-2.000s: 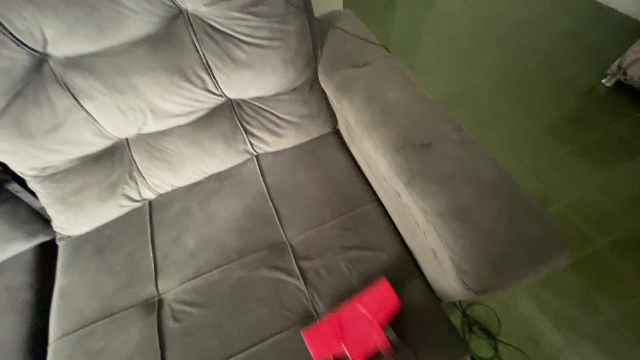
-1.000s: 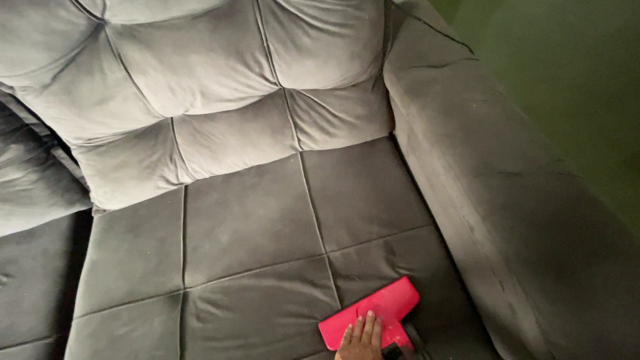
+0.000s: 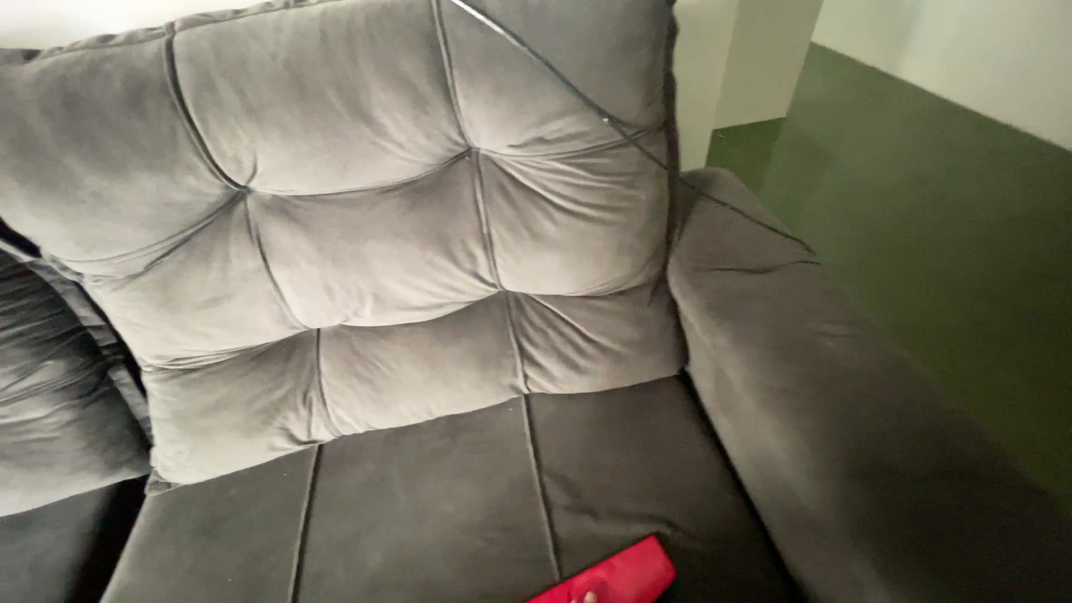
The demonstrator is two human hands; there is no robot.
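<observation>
A flat red cleaning head (image 3: 630, 571), like a vacuum nozzle, lies on the dark grey seat cushion (image 3: 419, 502) at the bottom edge, tilted up to the right. Fingertips (image 3: 590, 597) rest on it; they look like my left hand's, but almost all of that hand is below the frame. Its grip cannot be made out. My right hand is out of view. Behind the seat stands the tufted grey back cushion (image 3: 377, 243) with seams and creases. The padded armrest (image 3: 779, 360) runs along the right.
A thin dark cord (image 3: 605, 120) crosses the back cushion's upper right and reaches the armrest. Another back cushion (image 3: 59, 377) is at the left. Beyond the armrest are a greenish floor (image 3: 938, 234) and a pale wall (image 3: 963, 67).
One second ago the fingers lay visibly on the red head; now only fingertips show. The view has shifted up, bringing more of the backrest into sight.
</observation>
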